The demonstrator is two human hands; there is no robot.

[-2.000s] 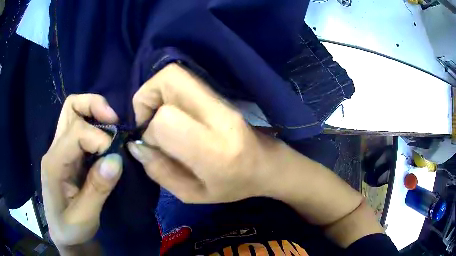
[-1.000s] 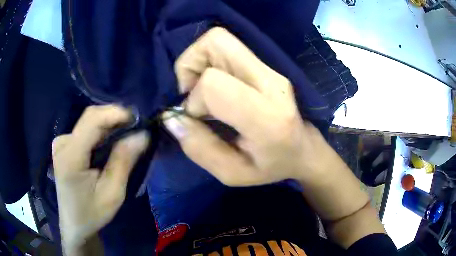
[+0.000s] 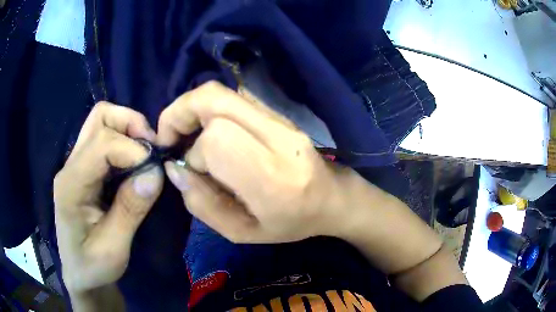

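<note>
Dark navy denim garment fills the upper left and middle, with a thin tan stitch line at the left. My left hand pinches a dark seam edge between thumb and fingers. My right hand is close at its right, thumb and fingertips closed at the same edge. A tiny silver glint shows at my right fingertips; most of that item is hidden. Pale lining shows in an opening above my right hand.
A white table is at the right, with a frayed denim piece over it. At lower right are a blue cylindrical item, a red round cap and a yellow item.
My right hand first moved up and right, then came back down and left beside my left hand. The cloth above has shifted, and an opening with pale lining shows more.
</note>
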